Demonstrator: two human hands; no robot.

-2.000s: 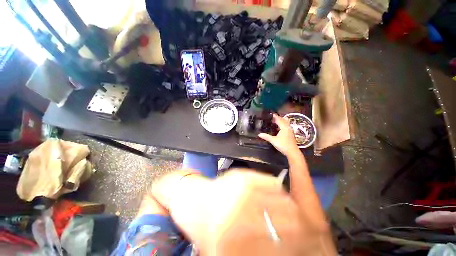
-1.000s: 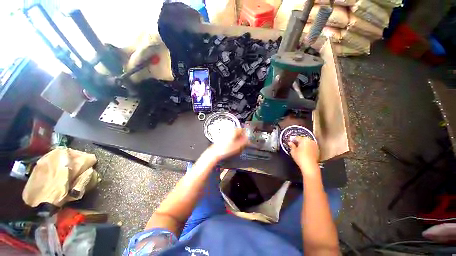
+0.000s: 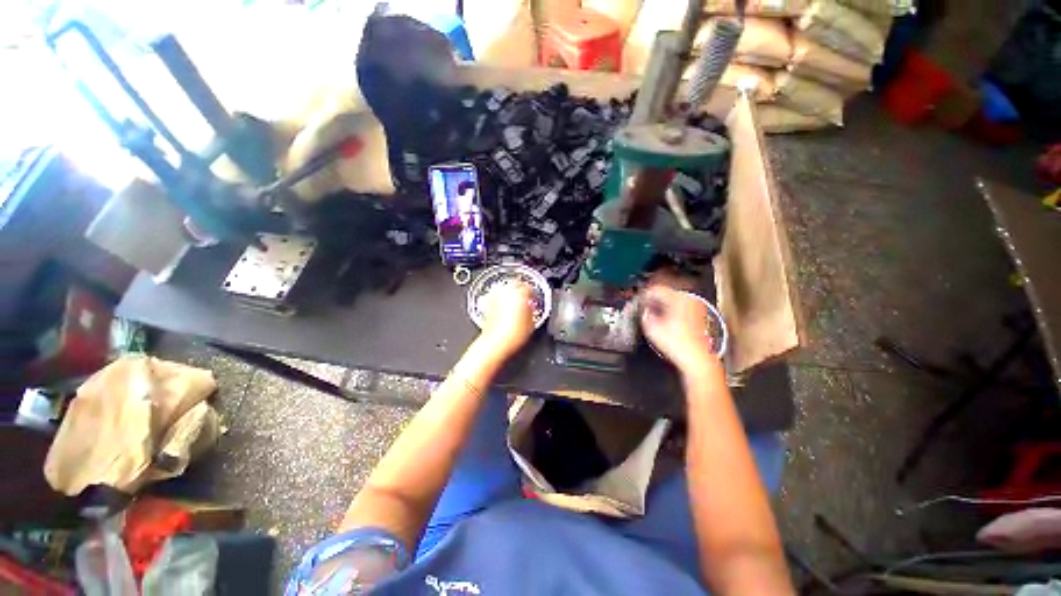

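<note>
The green hand press (image 3: 628, 239) stands upright on the dark bench (image 3: 384, 332). Its grey metal fixture (image 3: 593, 324) sits under the ram, between two round dishes. My left hand (image 3: 508, 312) is over the left parts dish (image 3: 478, 298), with its fingertips down in it. My right hand (image 3: 677, 320) is between the fixture and the right parts dish (image 3: 720, 332), covering much of that dish. The fingers of both hands are too small and blurred to show whether they hold anything.
Black plastic parts (image 3: 535, 175) are piled behind the press, beside a cardboard wall (image 3: 759, 245). A lit smartphone (image 3: 457, 214) stands left of the press. A second press (image 3: 221, 186) is at the left. An open sack (image 3: 628, 480) hangs below the bench edge.
My left hand has moved from beside the fixture into the left dish. My right hand has moved from the right dish left toward the fixture. The view has shifted slightly.
</note>
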